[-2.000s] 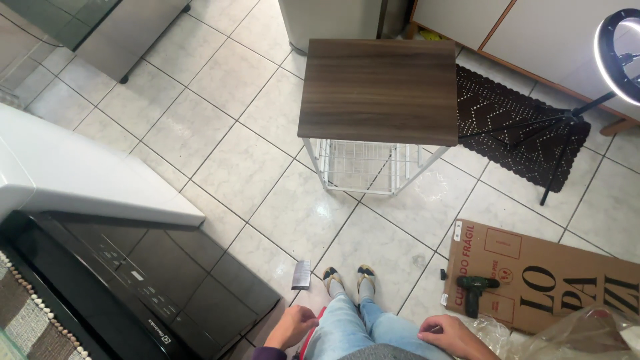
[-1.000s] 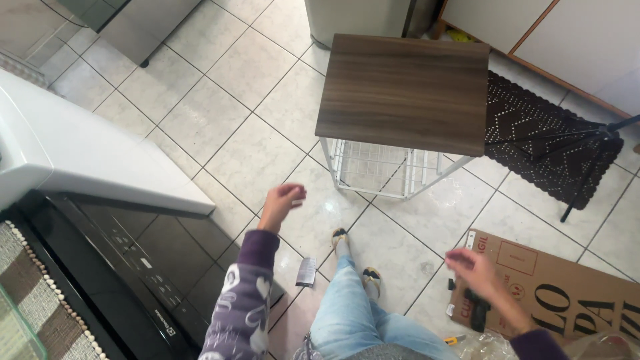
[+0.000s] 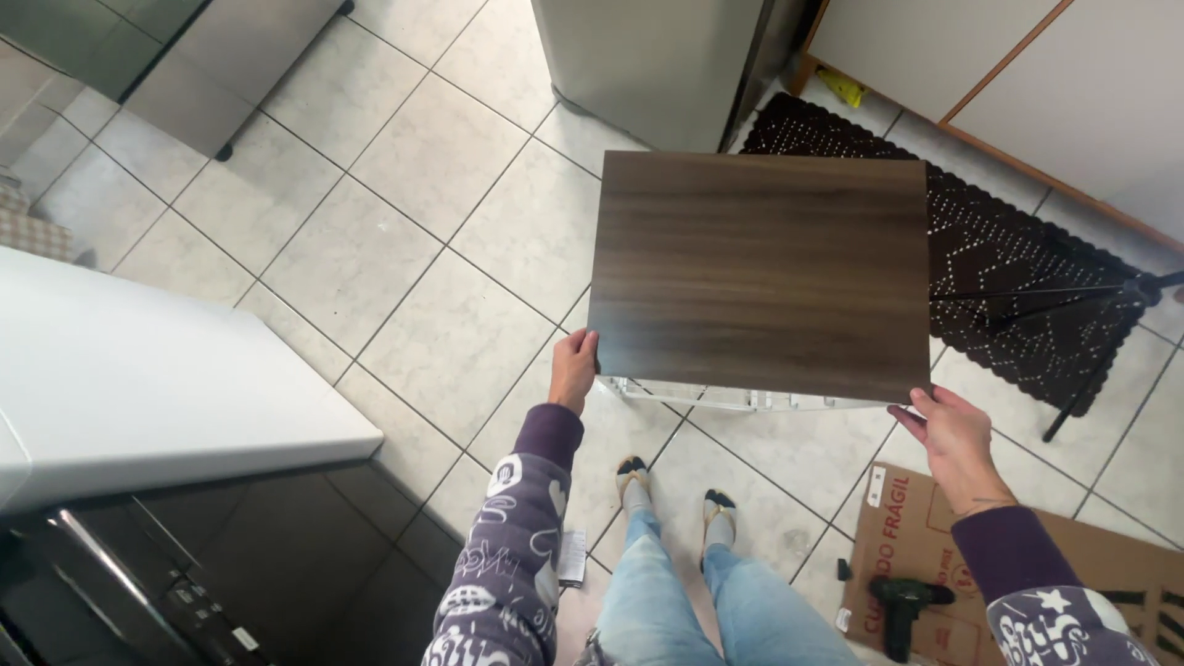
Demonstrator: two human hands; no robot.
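A dark wood-grain board (image 3: 763, 273) forms the top of a small unit with a white wire frame (image 3: 703, 398) partly visible beneath its near edge. My left hand (image 3: 575, 365) grips the board's near left corner. At the near right corner, my right hand (image 3: 948, 430) has its thumb on top and fingers at the underside. The board hides most of the frame, so whether they touch cannot be told.
A cordless drill (image 3: 902, 606) lies on a flattened cardboard box (image 3: 980, 564) at lower right. A folded paper (image 3: 572, 558) is by my feet. A dark crocheted rug (image 3: 1027, 268) with tripod legs lies right; a white appliance (image 3: 166, 379) stands left.
Both hands have moved forward from in front of my body to the board's near corners and taken hold of it. Less of the wire frame shows below the board than before.
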